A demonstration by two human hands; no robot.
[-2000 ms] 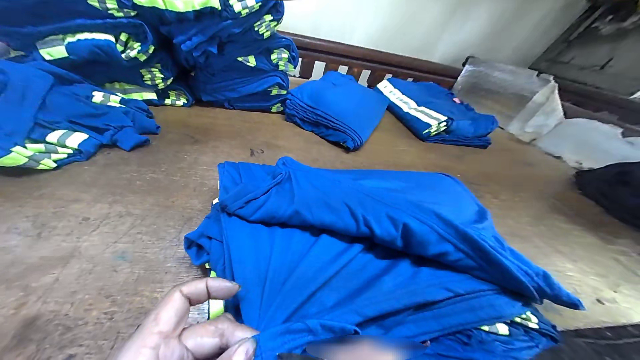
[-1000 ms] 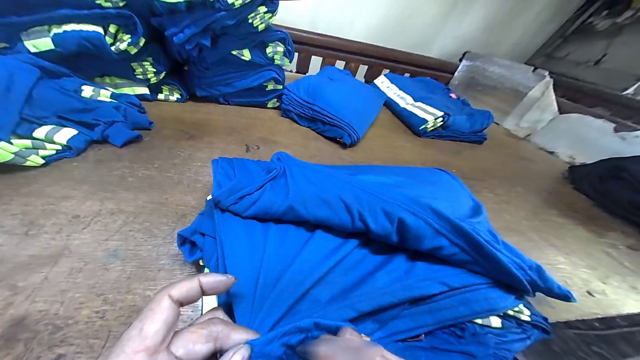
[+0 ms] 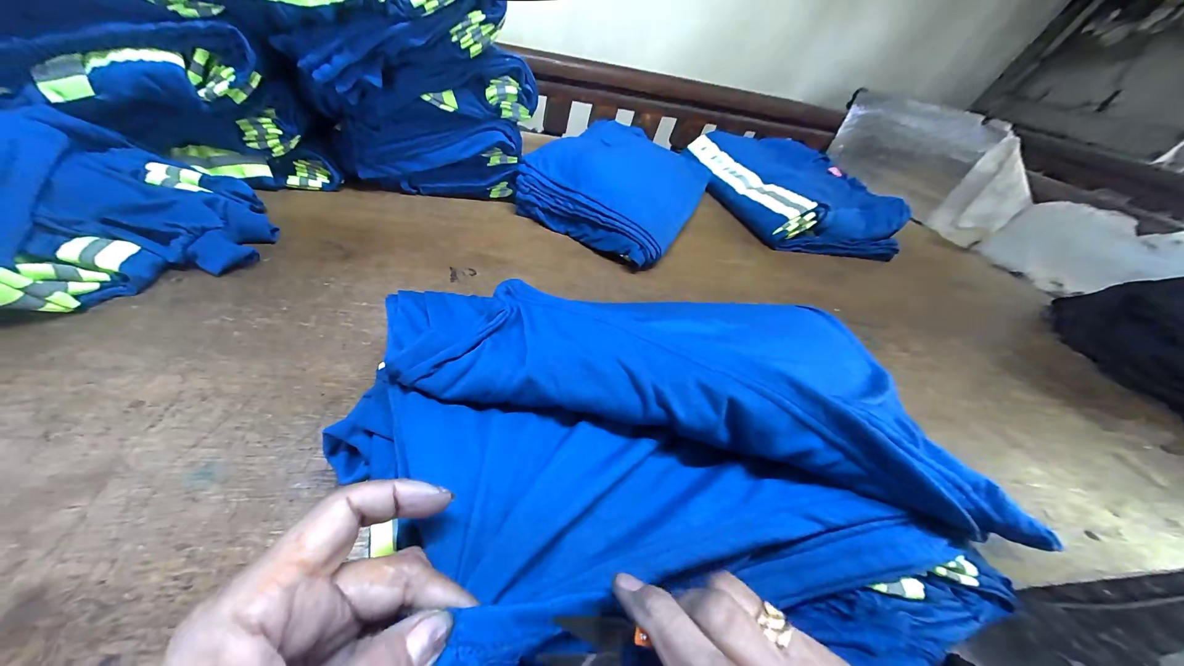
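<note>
A blue cloth garment [image 3: 592,444] lies bunched and partly folded on the wooden table, over more blue cloth with yellow-green and silvery strips. At its near left edge, my left hand [image 3: 342,583] pinches the fabric between thumb and a bent finger, with the index finger raised. My right hand [image 3: 721,620], wearing a gold-coloured ring, rests at the near edge of the same garment, its fingers bent over the cloth. A small orange and dark object [image 3: 640,636] shows by the right fingertips, mostly hidden; I cannot tell what it is.
Tall piles of blue garments with reflective strips [image 3: 425,120] stand back left, and a looser heap [image 3: 120,203] lies nearer. Beyond the garment are a folded blue stack [image 3: 610,190] and folded striped garments [image 3: 795,194]. Clear plastic [image 3: 925,157] and black cloth [image 3: 1133,338] lie right.
My right hand, largely blurred or hidden at the near edge two seconds ago, now shows more of its fingers and a ring. My left hand keeps its pinch on the cloth.
</note>
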